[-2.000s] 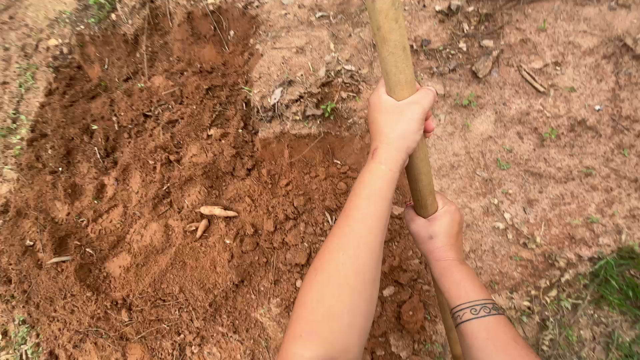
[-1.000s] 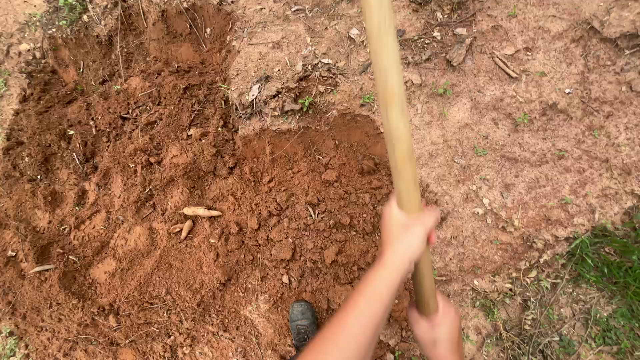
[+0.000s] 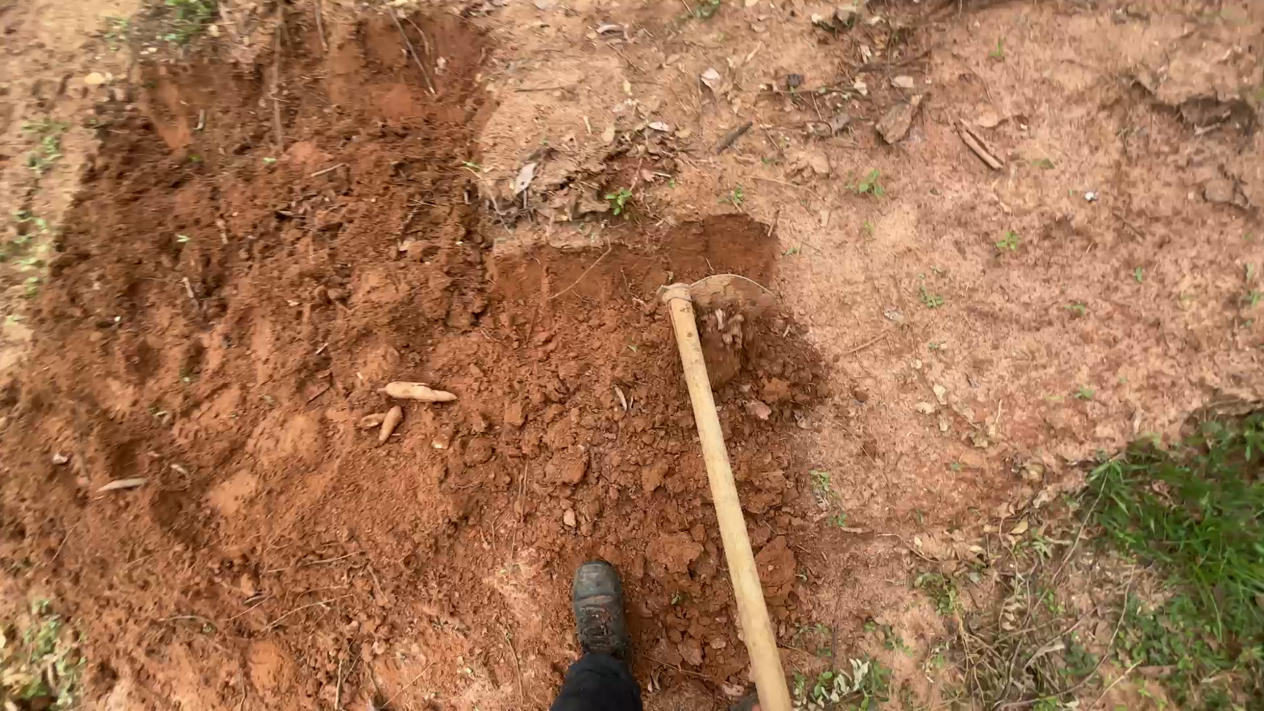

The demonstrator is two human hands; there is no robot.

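Observation:
A hoe with a long wooden handle (image 3: 726,474) reaches up from the bottom edge of the head view. Its metal blade (image 3: 733,292) lies at the edge of the dug red soil, with loose clods (image 3: 780,365) against and below it. Both of my hands are out of the frame, so their hold on the handle is hidden. Left of the hoe, pale elongated roots (image 3: 420,393) rest on the loose soil, a smaller one (image 3: 390,425) just below the largest.
My dark shoe (image 3: 598,602) stands on the soil left of the handle. Uncut, paler ground (image 3: 968,326) with dry leaves and sticks (image 3: 978,145) spreads to the right. Green grass (image 3: 1195,523) grows at the lower right. A small seedling (image 3: 619,200) stands above the cut edge.
Both hands, on the handle in the earlier frames, have dropped out of view at the bottom. The hoe's blade now shows, down at the soil.

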